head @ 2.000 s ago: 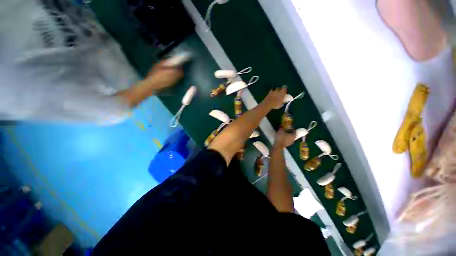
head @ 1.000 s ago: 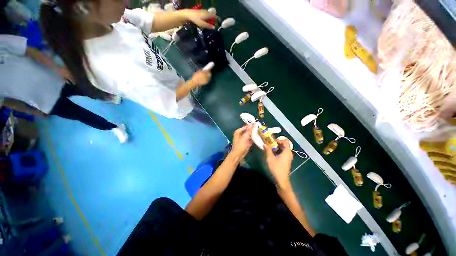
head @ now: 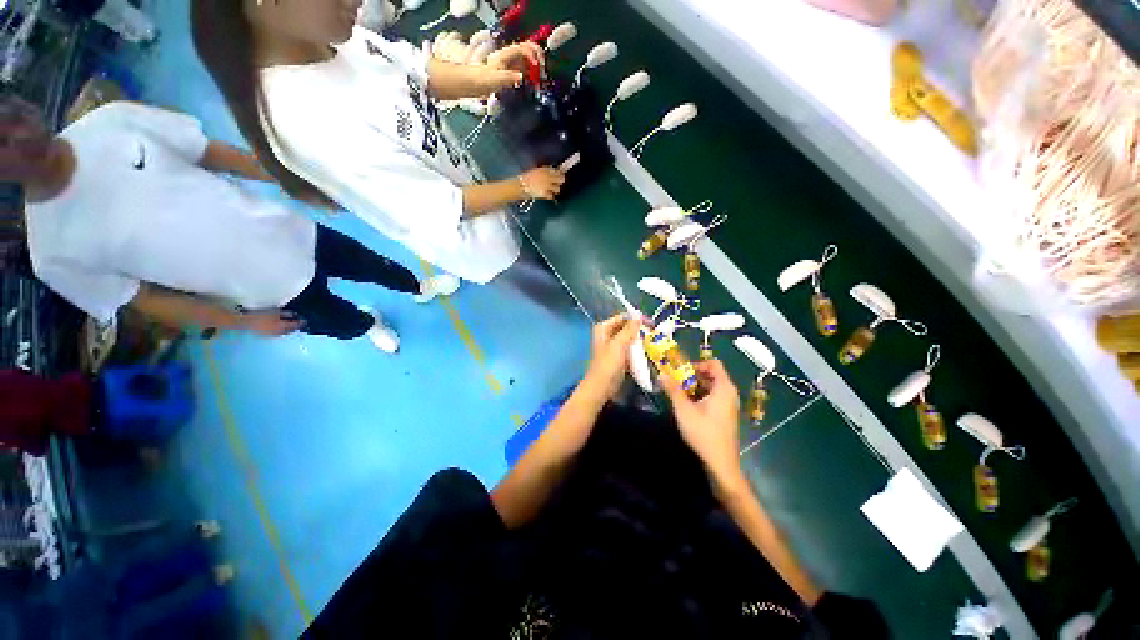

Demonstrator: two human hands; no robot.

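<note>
My left hand (head: pixel 613 355) holds a white product body (head: pixel 640 363) by its looped end, near the bench's front edge. My right hand (head: pixel 708 406) holds the yellow-brown printed piece (head: pixel 673 363) between thumb and fingers, just right of the body. The two hands are close together, and the cord between body and piece is too small to make out clearly. Several white bodies with cord loops and amber pieces lie just beyond my hands, such as the unit (head: pixel 756 375) to the right.
More units (head: pixel 925 400) are spaced along the green belt (head: pixel 800 175) past the pale strip. A white paper sheet (head: pixel 913 520) and crumpled scrap lie at right. A coworker (head: pixel 388 150) works at a black jig (head: pixel 563 125); another person stands behind. A blue bin (head: pixel 531 428) is below the bench.
My hands have come back from the belt with a unit and now hold it close before me. Over the last second they stay nearly in place while the view shifts.
</note>
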